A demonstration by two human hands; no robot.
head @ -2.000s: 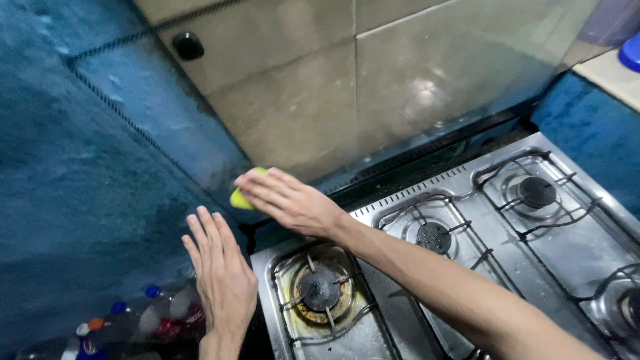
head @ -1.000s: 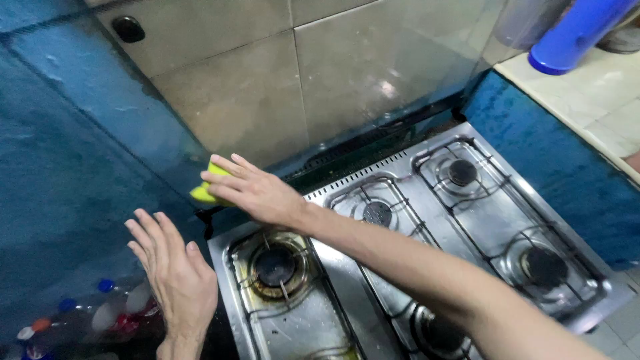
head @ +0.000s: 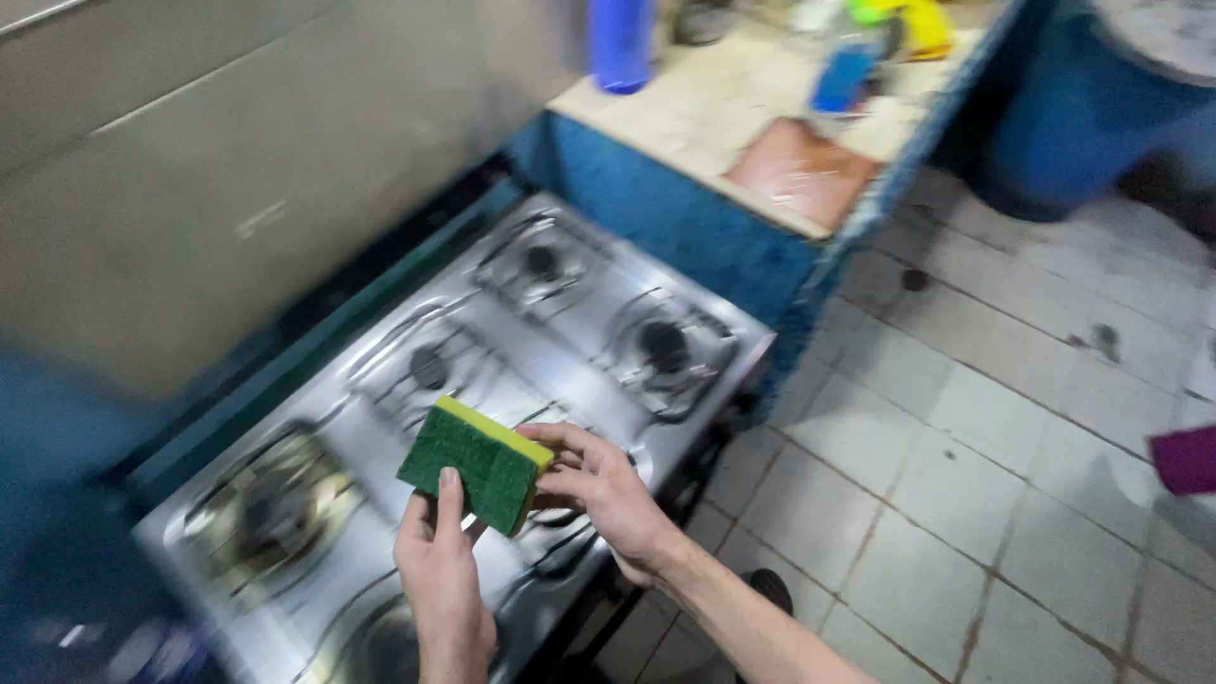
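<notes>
A green-and-yellow scouring sponge [head: 480, 465] is held above the gas stove [head: 380, 475], its green scrubbing side facing up towards me. My left hand [head: 445, 560] grips its lower left edge, with the thumb on the green side. The fingers of my right hand [head: 603, 489] touch the sponge's right end. Under the hands the steel stovetop carries several burners with wire grates. Brown and yellowish stains surround the left burner [head: 280, 508]. My hands hide part of the stovetop.
Beyond the stove, a blue-sided counter [head: 655, 133] holds a blue container [head: 622, 43], a brown flat item [head: 806, 176] and other items. A tiled wall [head: 171, 190] stands behind the stove. On the right are a tiled floor [head: 950, 456] and a large blue barrel [head: 1054, 133].
My right hand has come away from the wall with the sponge. Both hands are now together at the sponge above the stove, and my left hand has taken hold of it. The view has swung right.
</notes>
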